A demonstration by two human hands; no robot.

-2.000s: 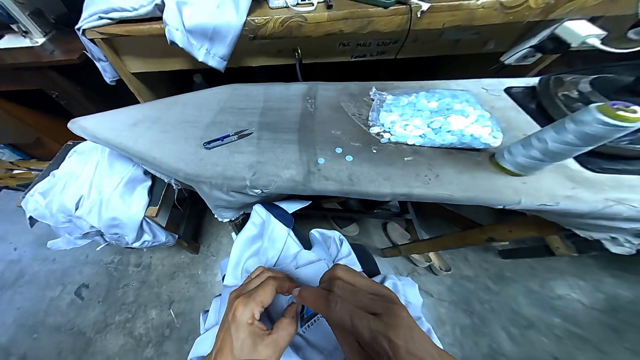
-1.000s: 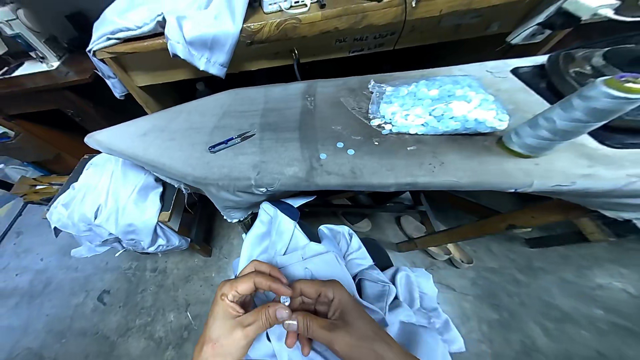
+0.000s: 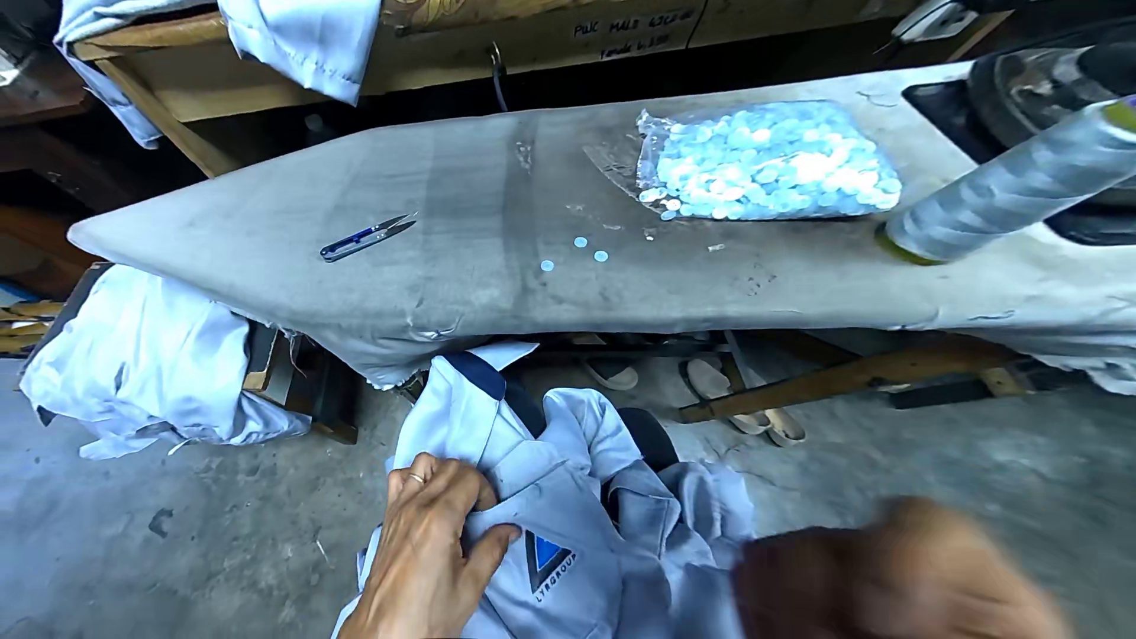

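Observation:
A light blue-grey garment (image 3: 568, 515) with dark trim and an embroidered badge lies over my lap. My left hand (image 3: 435, 541) rests on it just left of the badge, thumb and fingers at a fold of the cloth; whether it pinches the fold is unclear. My right hand (image 3: 896, 577) is blurred at the lower right, beside the garment, and its fingers cannot be made out. On the grey padded ironing board (image 3: 461, 195) lie blue-handled thread snips (image 3: 368, 238), a few loose pale blue discs (image 3: 601, 256) and a clear plastic bag full of such discs (image 3: 772, 164).
A large cone of grey thread (image 3: 1012, 186) leans across the board's right end, by an iron (image 3: 1029, 89). Pale folded garments (image 3: 142, 355) sit on a low stool at left. Behind stands a wooden table (image 3: 568, 53); under the board are sandals (image 3: 710, 380) and a wooden brace (image 3: 843, 377).
My hands were together over the garment, fingertips holding something small; they have parted. The right hand has moved away to the right, and the left hand now lies on the cloth beside the uncovered badge.

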